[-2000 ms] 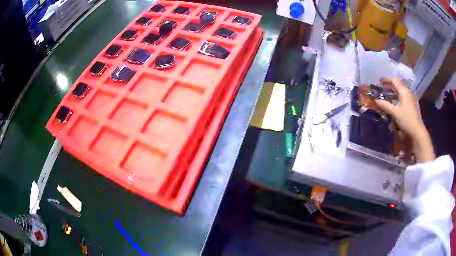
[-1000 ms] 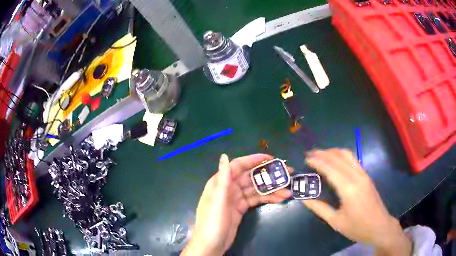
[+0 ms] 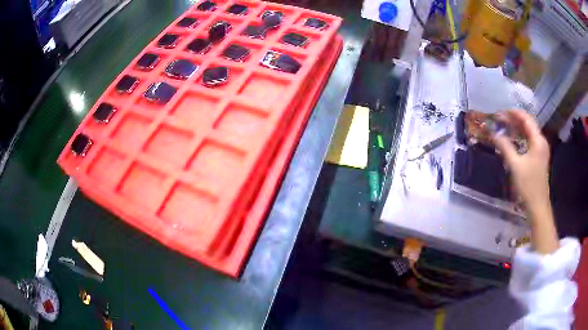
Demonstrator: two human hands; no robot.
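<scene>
My right hand [image 3: 525, 145] is at the right, over the white box [image 3: 419, 209] with a dark pad [image 3: 480, 169]. Its thumb and fingers are curled near a small greyish piece [image 3: 495, 126] above a brownish part; blur hides whether they grip it. A white sleeve covers the forearm. My left hand is out of the picture. The red tray [image 3: 193, 216] stands on the green mat, with dark watches [image 3: 216, 75] in its upper and left pockets and several bare pockets at the lower right.
Tweezers [image 3: 433, 145] and small dark bits lie on the white box. A yellow and white sheet [image 3: 351, 136] and a green tool [image 3: 374, 184] lie between bench and box. A blue stick [image 3: 166, 308], a cream tool [image 3: 88, 257] and a bottle [image 3: 45, 301] are at lower left.
The view has swung right from the hands and two watch cases over the mat. My left hand has left the picture; my right hand is now at the white box.
</scene>
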